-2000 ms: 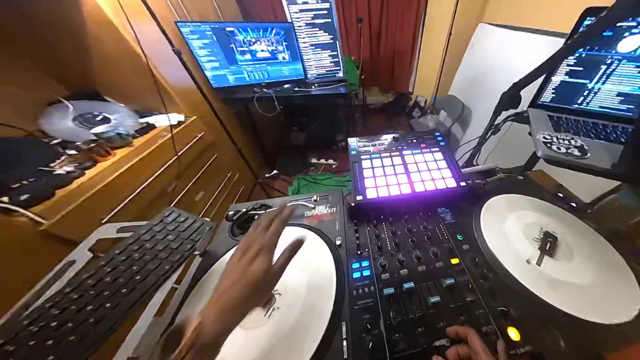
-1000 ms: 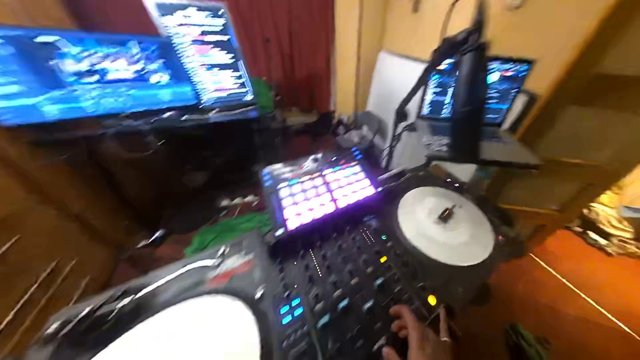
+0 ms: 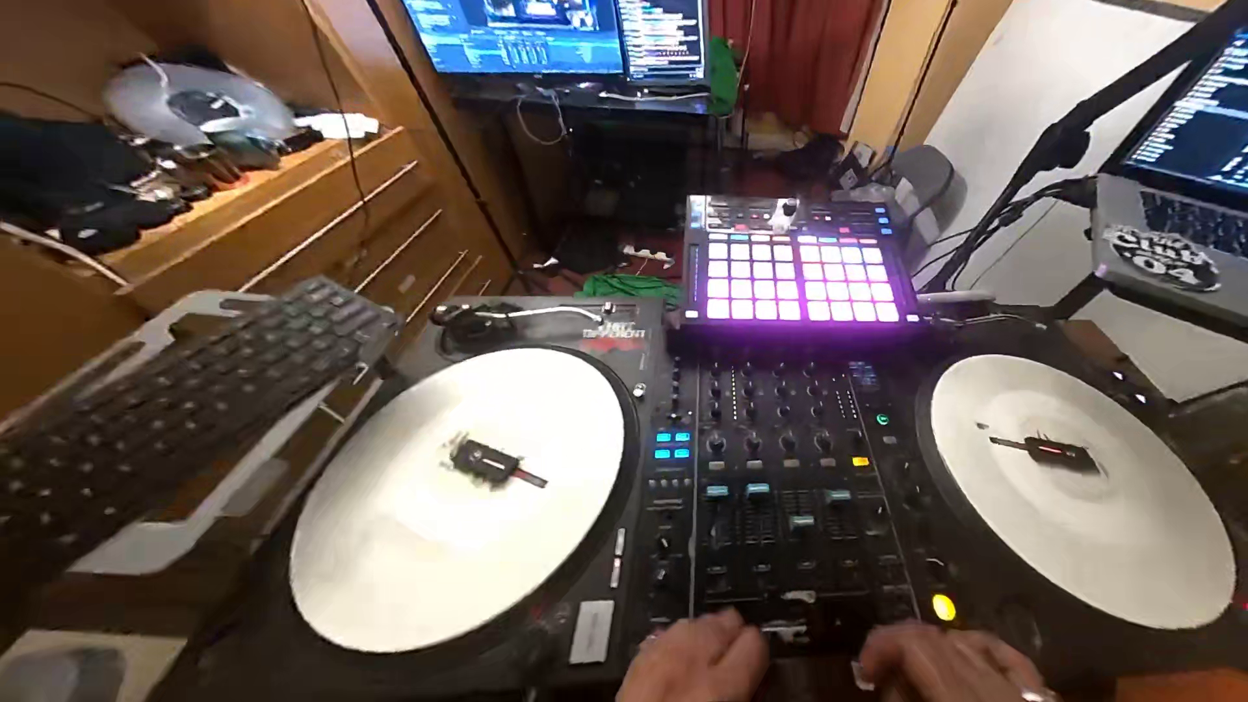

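My left hand rests at the front edge of a black DJ mixer, fingers bent, near the crossfader area. To its right, my right hand is curled just below the lit yellow button, slightly blurred, a ring on one finger. What the fingertips touch is unclear. Left of the mixer lies a turntable with a white record and a small black device at its centre. Another turntable with a white record stands on the right. Behind the mixer, a pad controller glows pink and white.
A black keyboard lies on a stand at left, beside a wooden dresser holding clutter. A monitor stands at the back. At right are a laptop and a black boom arm. A green cloth lies behind the turntable.
My left hand, raised over the left record two seconds ago, is now at the mixer's front edge. My right hand stays near the mixer's front. The view swung right and came back.
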